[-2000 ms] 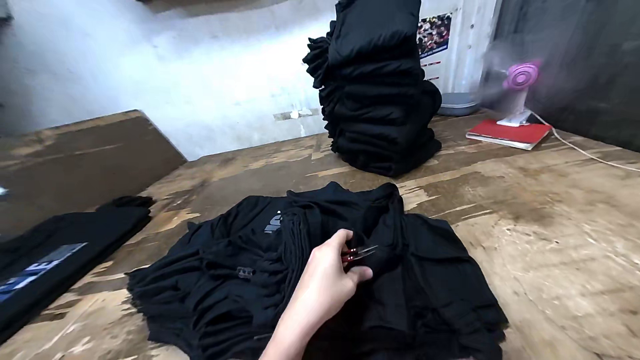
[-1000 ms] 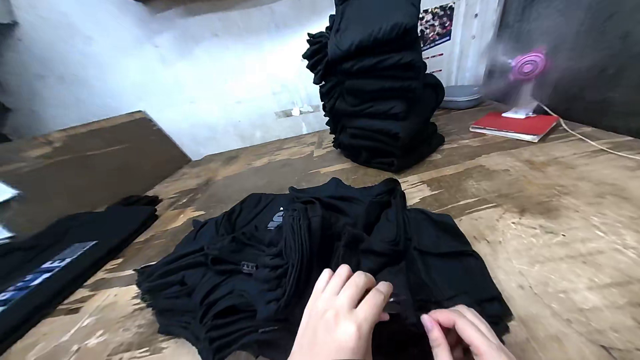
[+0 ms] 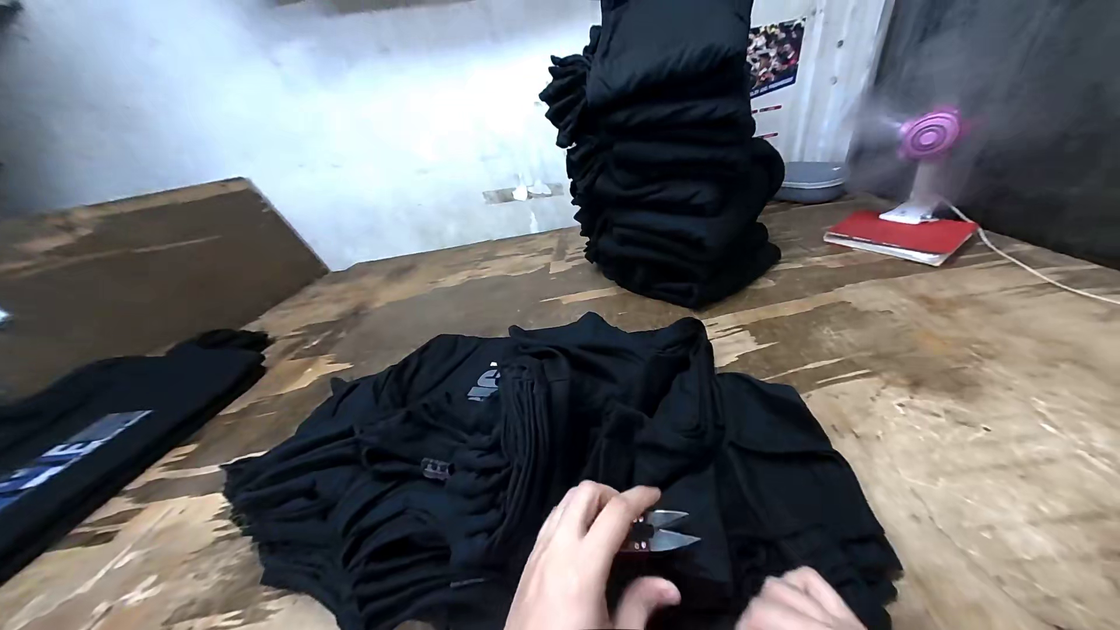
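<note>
A pile of black garments (image 3: pixel 411 437), some with small grey prints, lies bunched in front of me on the wooden table. My left hand (image 3: pixel 586 560) is over the pile's lower middle, with small thread snips (image 3: pixel 669 531) held under its fingers. The blades point right and stand apart; the handle is mostly hidden. To the right, at the bottom edge, my right hand (image 3: pixel 798 602) rests on the black cloth with its fingers curled. Whether it pinches any cloth cannot be seen.
Behind the pile rises a tall stack of folded black garments (image 3: pixel 674 166). Another printed black garment (image 3: pixel 122 411) lies at left, near a wooden board (image 3: pixel 157 254). At back right, a pink and white fan (image 3: pixel 929 136) stands on a red book (image 3: pixel 901 238), beside a grey container (image 3: pixel 812 181).
Two seconds ago only my left hand showed, higher on the pile with the snips; my right hand has since come in at lower right. The snips' blades, hidden one second ago, now show.
</note>
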